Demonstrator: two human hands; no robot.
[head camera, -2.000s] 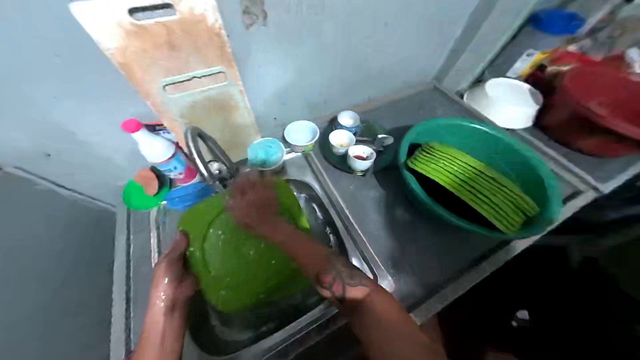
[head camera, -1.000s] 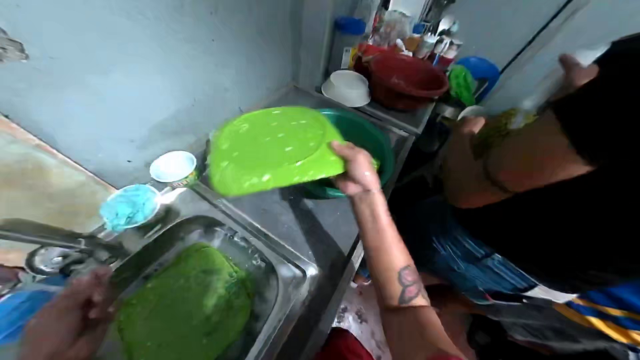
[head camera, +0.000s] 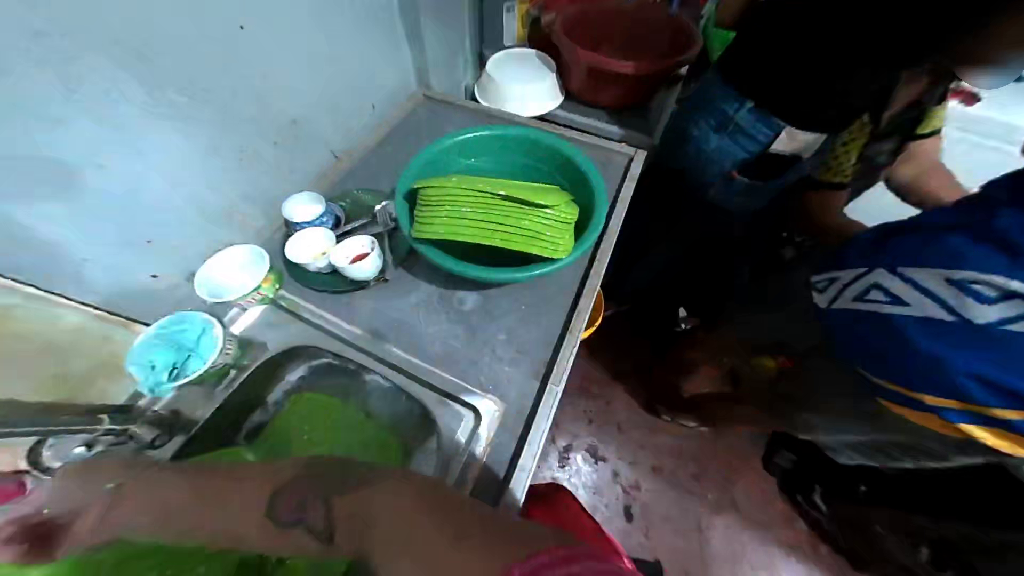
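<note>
My right hand (head camera: 48, 512), blurred and cut by the left edge, is over a green plate (head camera: 136, 560) at the bottom left; its grip is unclear. The right forearm crosses the front of the steel sink (head camera: 472, 416). Another green piece (head camera: 320, 428) lies in the sink, partly hidden by that arm. My left hand is out of view. Beyond the sink, a green plastic basin (head camera: 500, 272) holds a stack of light green plates (head camera: 492, 220), the top one slightly askew.
Behind the sink stand a bowl with turquoise contents (head camera: 176, 348) and a white bowl (head camera: 232, 274). A dark plate (head camera: 320, 280) carries small cups and cutlery. A faucet (head camera: 80, 440) is at left. Past the counter are a white bowl (head camera: 520, 84), a red basin (head camera: 624, 48) and people at right.
The right hand, which held a green plate up near the basin a second ago, has come back left over the sink. The left hand has left the view.
</note>
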